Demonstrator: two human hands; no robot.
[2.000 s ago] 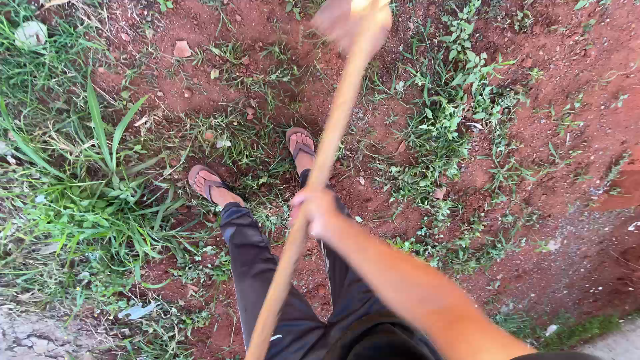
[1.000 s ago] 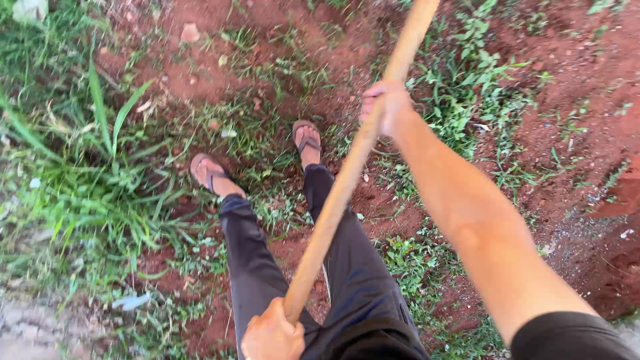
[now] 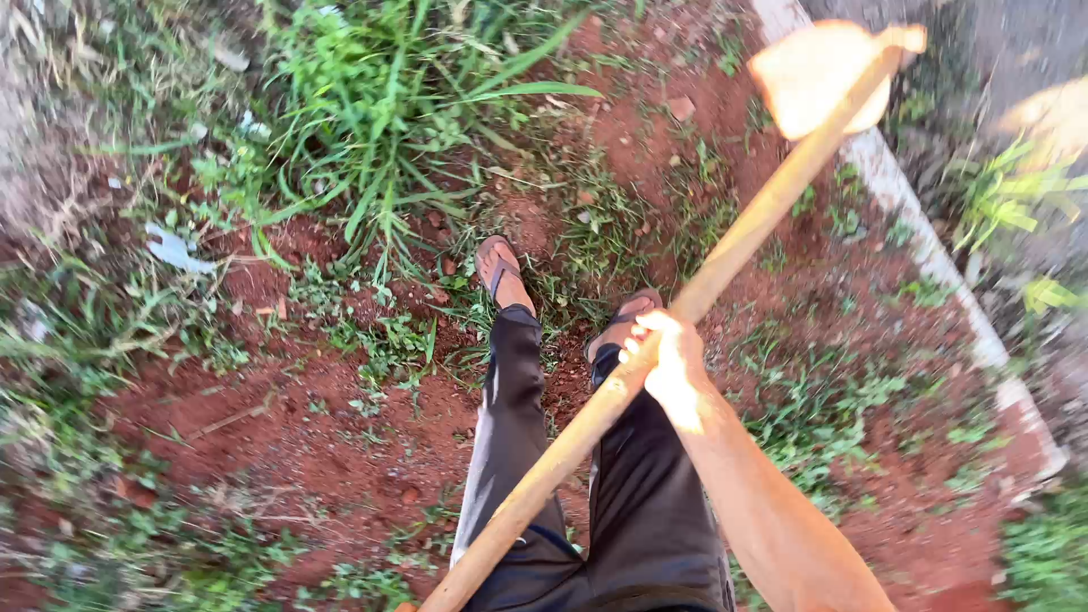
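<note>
A long wooden hoe handle (image 3: 561,455) runs slantwise from the bottom edge to the upper right. At its far end is a broad blade (image 3: 816,81), glaring in sunlight and blurred, held above the ground. My right hand (image 3: 671,357) is closed around the middle of the handle, just over my right foot. Only a sliver of my left hand (image 3: 406,607) shows at the bottom edge, beside the handle; its fingers are hidden. Under the tool lies red soil (image 3: 323,433) with patches of low weeds (image 3: 816,425).
My feet stand in flip-flops (image 3: 501,272) on the soil. A tall grass clump (image 3: 374,127) grows ahead on the left, near a pale scrap (image 3: 177,250). A whitish concrete edging (image 3: 926,238) runs down the right side, with grass blades (image 3: 1011,195) beyond it.
The view has turned and shifted a lot; the edging now shows on the right. My right hand still grips the handle. My left hand, seen gripping the lower handle one second ago, is now almost out of view.
</note>
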